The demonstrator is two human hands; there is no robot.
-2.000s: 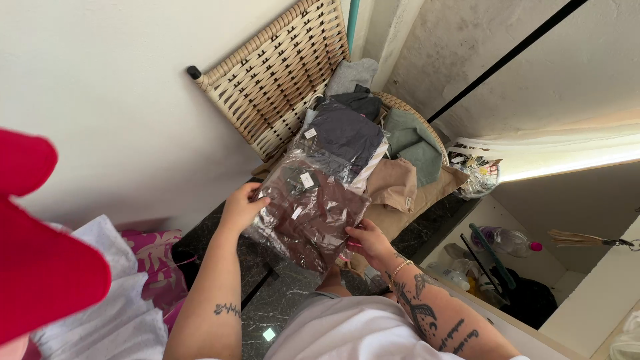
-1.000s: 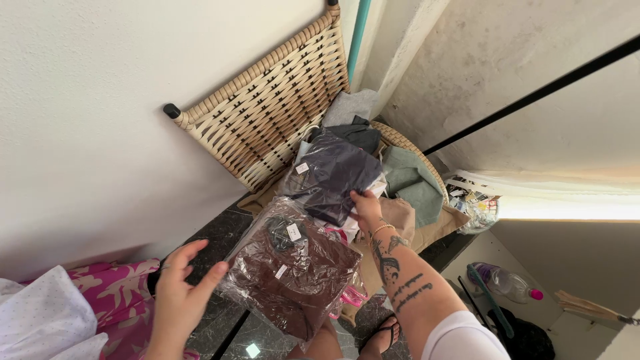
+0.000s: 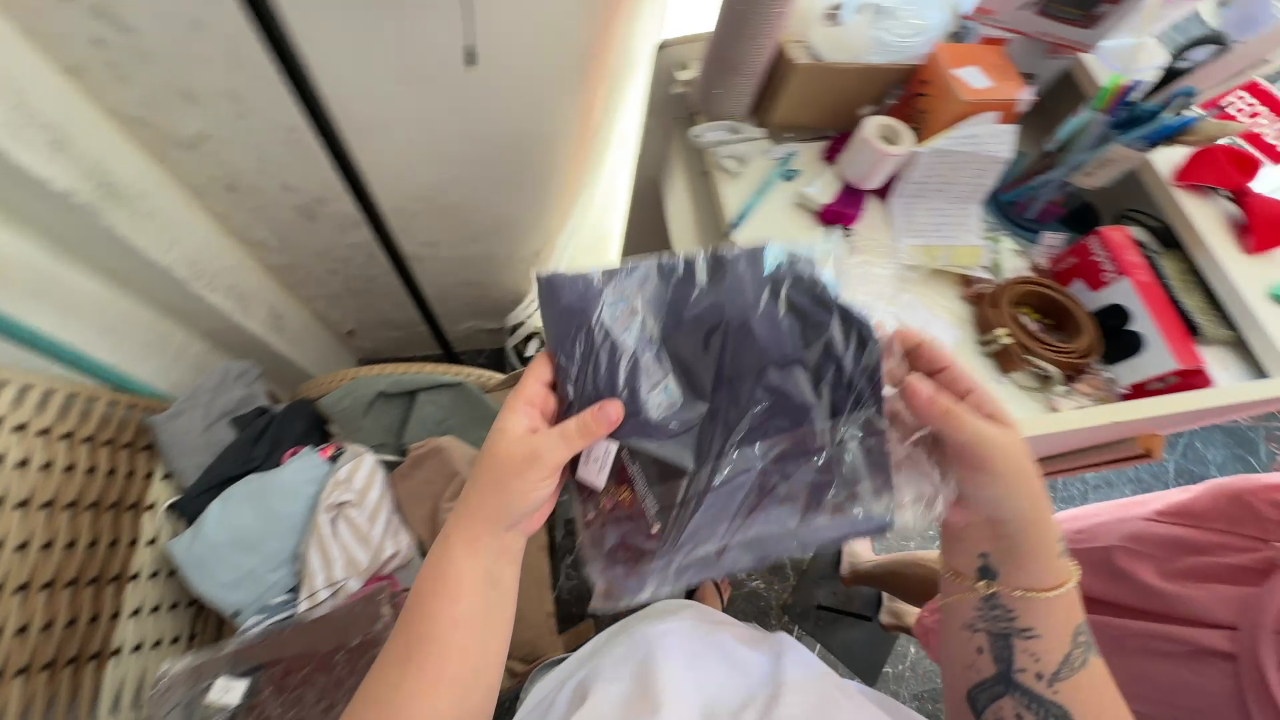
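Note:
A dark blue folded garment in a clear plastic bag [image 3: 740, 400] is held up between my two hands. My left hand [image 3: 520, 450] grips its left edge, thumb on top, beside a small white tag [image 3: 597, 464]. At the right edge, my right hand [image 3: 955, 430] pinches the loose plastic. Lower left, a brown garment in a clear bag [image 3: 320, 660] lies partly behind my left forearm. Near it are a light blue garment [image 3: 250, 530], a striped garment [image 3: 355, 520] and a green garment [image 3: 405, 410] in the wicker chair [image 3: 60, 520].
On the white desk [image 3: 1150, 415] at the right are a coiled brown belt [image 3: 1040, 325], a red box [image 3: 1135, 310], a paper roll [image 3: 876, 152], an orange box [image 3: 965, 85] and pens [image 3: 1110, 130]. A person in pink clothing [image 3: 1180, 590] is at the lower right.
The view has swung right to the desk. My right hand was on the dark blue bagged garment on the pile; both hands now hold it up. My left hand has left the brown bagged garment.

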